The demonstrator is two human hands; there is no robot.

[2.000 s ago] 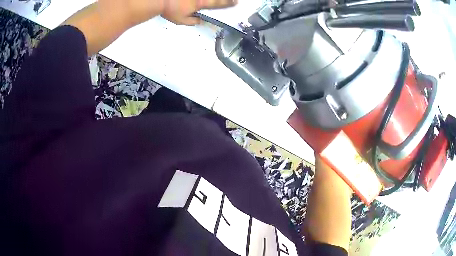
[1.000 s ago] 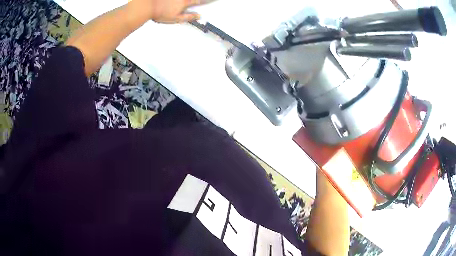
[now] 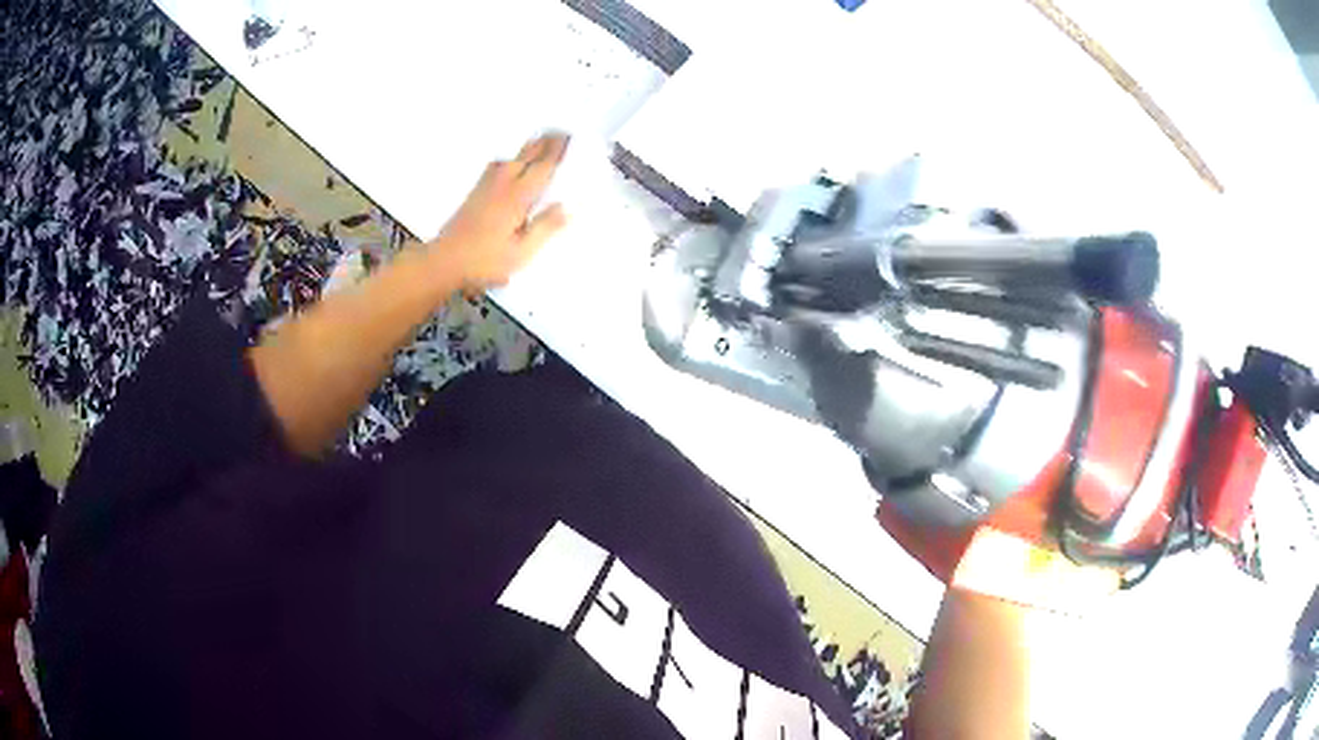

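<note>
The cloth cutting machine with its red motor body [image 3: 1128, 419] and silver-grey head stands on the white table. Its base plate [image 3: 687, 311] points left, and its dark-tipped handle [image 3: 1013, 268] points right. The head is blurred. A dark fabric edge [image 3: 658, 181] runs up to the machine from the left. My left hand [image 3: 514, 210] is left of the base plate, low over the white surface, empty with fingers apart. My right forearm reaches up to the machine from below. My right hand is hidden behind the machine's body, so its grip does not show.
A dark layered strip [image 3: 637, 29] lies at the top. A long brown stick [image 3: 1136, 87] lies at the far right. A black plug and cable [image 3: 1280, 383] are at the red housing. The table's near edge runs diagonally; scraps [image 3: 145, 246] litter the floor.
The view has shifted, showing more of the table's far side. The machine has turned, its handle swinging lower in the picture. My left hand has moved down and away from the dark fabric edge.
</note>
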